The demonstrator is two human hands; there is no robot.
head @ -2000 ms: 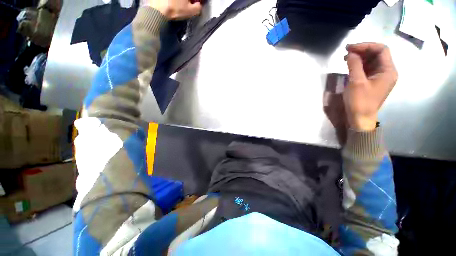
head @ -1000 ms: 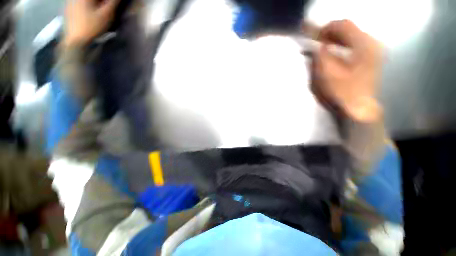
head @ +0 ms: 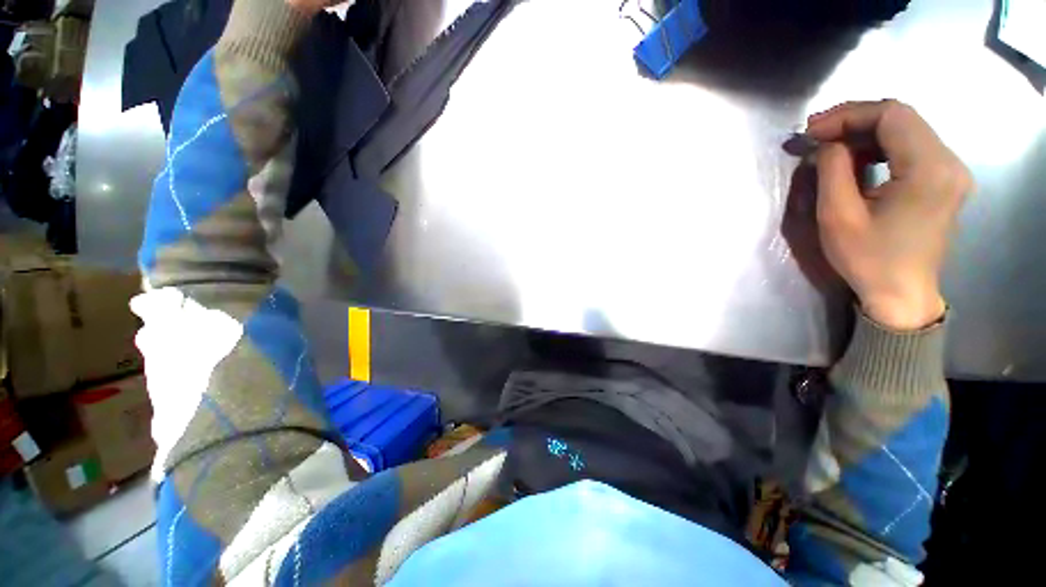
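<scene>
My right hand [head: 892, 206] is above the pale metal table at the right, with thumb and forefinger pinched on a small dark scrap [head: 799, 145]. My left hand [head: 312, 4] is almost wholly cut off by the top edge; only a sliver shows past the sleeve cuff, so its grip is hidden. Angular dark pieces [head: 360, 216] lie under and beside my left forearm, with a long dark strip [head: 442, 76] next to them. A blue binder clip [head: 671, 38] sits at the near left edge of a large dark pile [head: 780, 40].
The shiny metal table [head: 482, 292] ends just before my apron [head: 619, 430]. Cardboard boxes [head: 69, 321] and a blue bin [head: 384, 422] are below at left. A white sheet with a dark edge [head: 1024, 29] lies at the far right corner.
Against the oldest frame, my left hand has gone up out of view. My right hand sits farther right, and the dark scrap now shows at its fingertips. The whole view has shifted.
</scene>
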